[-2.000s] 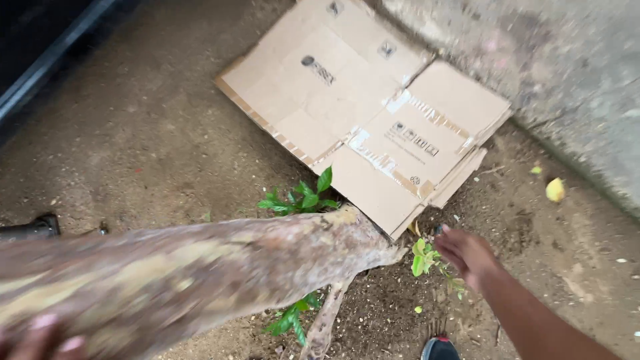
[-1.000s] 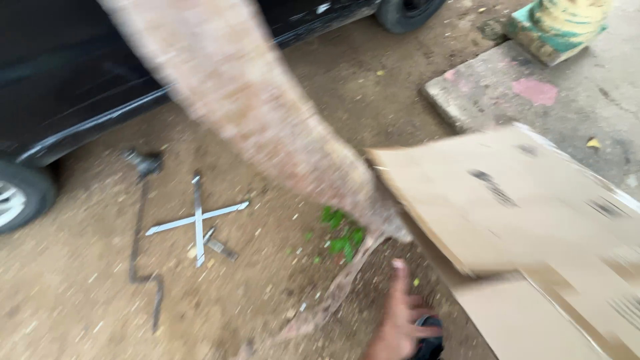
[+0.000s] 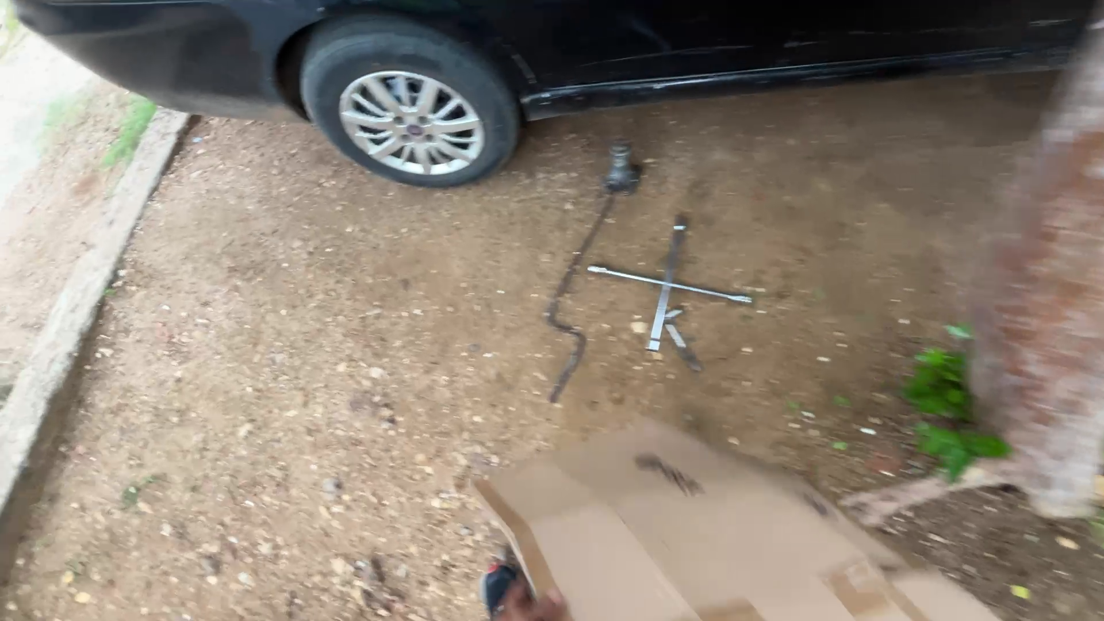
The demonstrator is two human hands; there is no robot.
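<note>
A large flattened cardboard box (image 3: 690,535) spans the lower centre and right, tilted above the dirt ground and printed with dark marks, with strips of tape near its edges. My left hand (image 3: 530,606) is at the bottom edge of the view, its fingers closed on the left edge of the cardboard. Only part of this hand shows. My right hand is out of view. Just beside the left hand, a dark shoe (image 3: 497,588) is partly visible.
A black car's wheel (image 3: 412,108) stands at the top. On the dirt lie a cross-shaped lug wrench (image 3: 703,291), a jack (image 3: 620,170) and a cranked metal rod (image 3: 565,293). A tree trunk (image 3: 1048,302) rises at right; a concrete curb (image 3: 82,293) runs along the left.
The cardboard lay by the tree's base two seconds ago; now it is lifted and on the trunk's other side, held at its edge. The view has swung strongly left toward the car.
</note>
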